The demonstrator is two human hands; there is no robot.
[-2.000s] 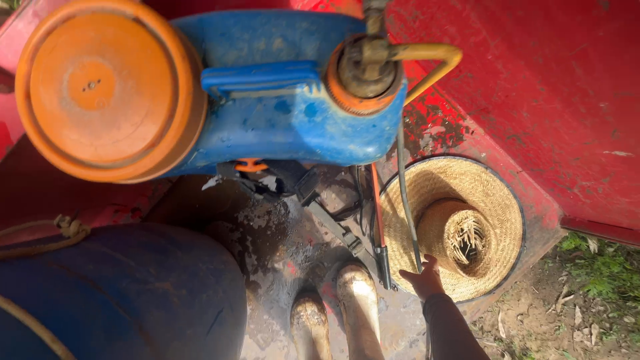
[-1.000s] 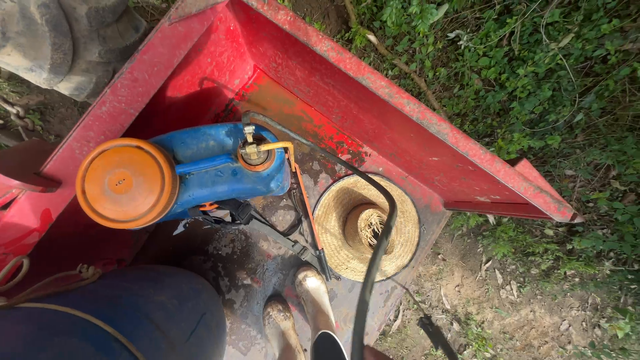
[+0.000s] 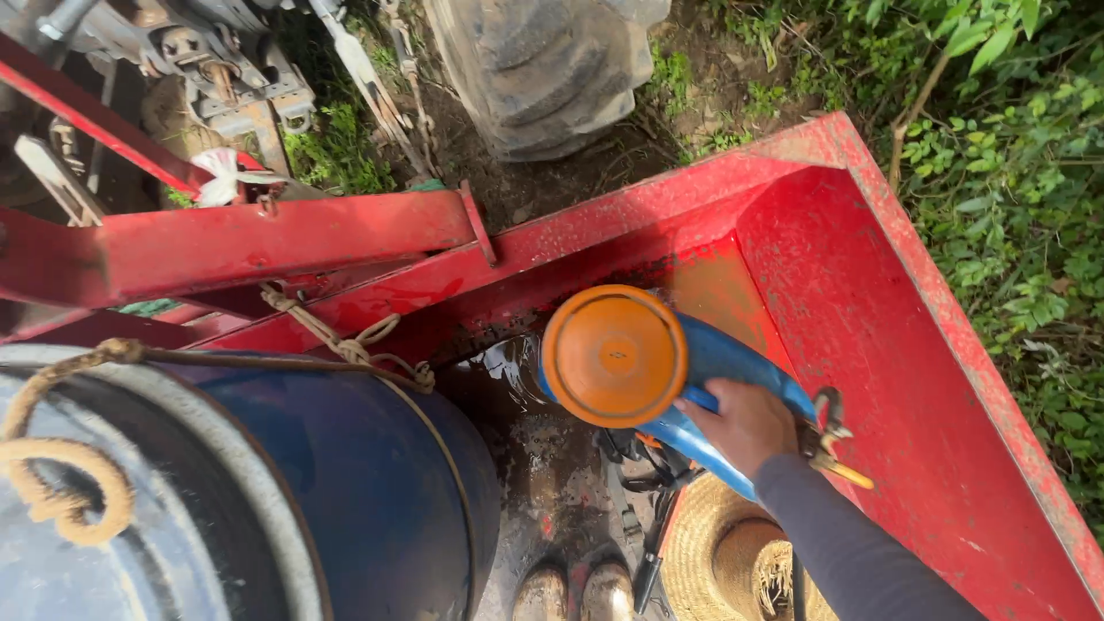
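Note:
My right hand (image 3: 749, 424), in a dark sleeve, grips the blue carry handle (image 3: 700, 398) of a blue plastic backpack sprayer tank (image 3: 733, 349). A round orange screw lid (image 3: 615, 355) covers the tank's left end. At its right end are a brass fitting and a yellow-orange tube (image 3: 847, 474). Black straps (image 3: 642, 457) lie beneath the tank. Below it, partly behind my forearm, rests a straw hat (image 3: 707, 539) with a frayed crown; the sprayer's wand (image 3: 649, 573) lies left of the hat. My left hand is out of view.
A large blue drum (image 3: 371, 483) tied with rope (image 3: 349, 345) stands at left. My boots (image 3: 606, 591) are on the wet floor of a red metal carrier box (image 3: 897, 371). Beyond its wall are a tractor tire (image 3: 552, 69) and linkage (image 3: 233, 86); bushes (image 3: 1026, 259) grow at right.
My right hand, near the hat two seconds ago, now grips the tank's handle. The tank has turned, with its fitting end now lower right. The view has swung toward the tractor and drum.

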